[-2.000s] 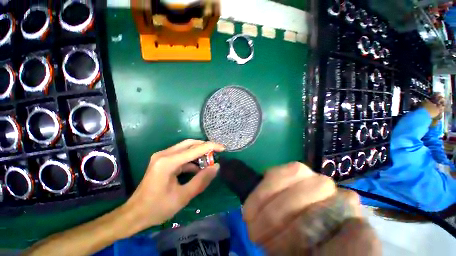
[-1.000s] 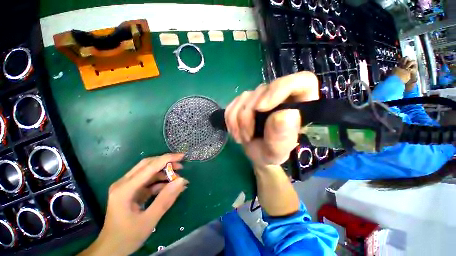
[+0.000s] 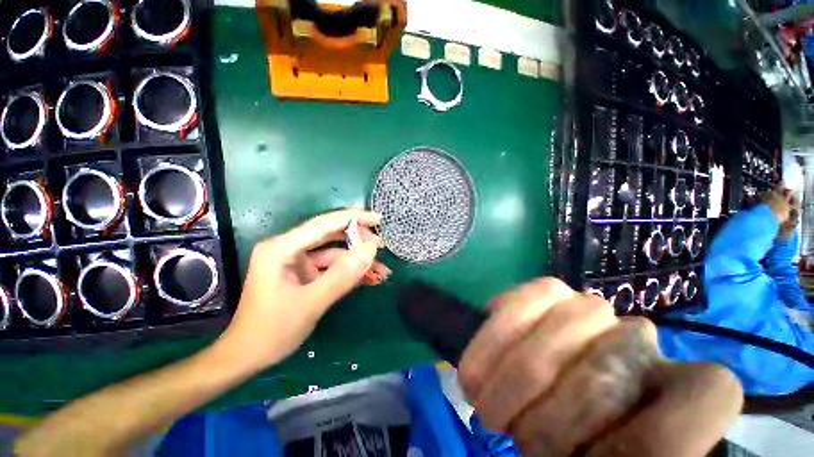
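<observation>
My left hand (image 3: 303,277) holds a watch case (image 3: 353,236) between thumb and fingers, just left of the screw dish. Only a small silver part and some red-orange show; the rest is hidden in the fingers. My right hand (image 3: 580,366), bare and slightly blurred, is closed around a black electric screwdriver (image 3: 437,319). Its dark front end points up-left toward the left hand, with a gap between them. The bit is too blurred to see. The round grey screw dish (image 3: 423,205) lies on the green mat (image 3: 294,170).
A black left tray (image 3: 128,152) holds rows of watch cases. An orange fixture (image 3: 330,76) and a loose silver bezel (image 3: 440,85) are at the back by a white strip with beige pads (image 3: 457,54). A right tray (image 3: 616,210) lies near a person in blue (image 3: 750,268).
The screwdriver has moved from over the screw dish back toward me and now points at the left hand. The left hand has turned the watch case. The camera view has shifted.
</observation>
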